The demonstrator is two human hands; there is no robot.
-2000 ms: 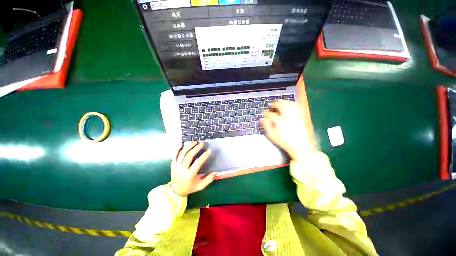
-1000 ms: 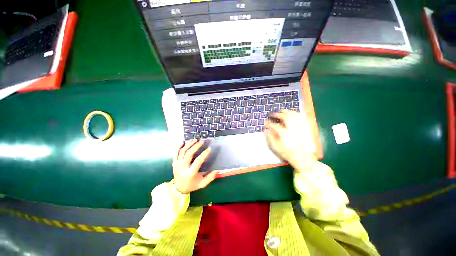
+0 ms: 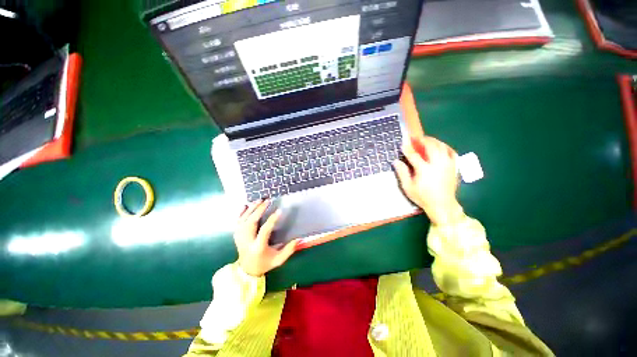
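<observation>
An open silver-grey laptop [image 3: 335, 206] lies in front of me on an orange-red tray [image 3: 412, 115]. Its screen [image 3: 230, 104] is lit and shows a white keyboard test window [image 3: 300, 59] with a mostly green key layout. My left hand [image 3: 257, 240] rests on the left front of the palm rest, fingers apart, holding nothing. My right hand [image 3: 433, 178] is at the right edge of the keyboard deck [image 3: 321, 155], fingers apart, holding nothing visible. A small white block [image 3: 471, 167] lies on the green bench just right of my right hand.
A yellow tape roll [image 3: 133, 196] lies on the green bench [image 3: 174, 167] left of the laptop. Other laptops on orange-red trays stand at the left [image 3: 31, 111], back right [image 3: 475, 19] and far right corner [image 3: 614, 24]. Yellow-black tape [image 3: 112, 335] marks the floor.
My right hand has moved off the keys to the right edge of the laptop. More keys in the test window are green. The view has turned and shifted. My left hand stays on the palm rest.
</observation>
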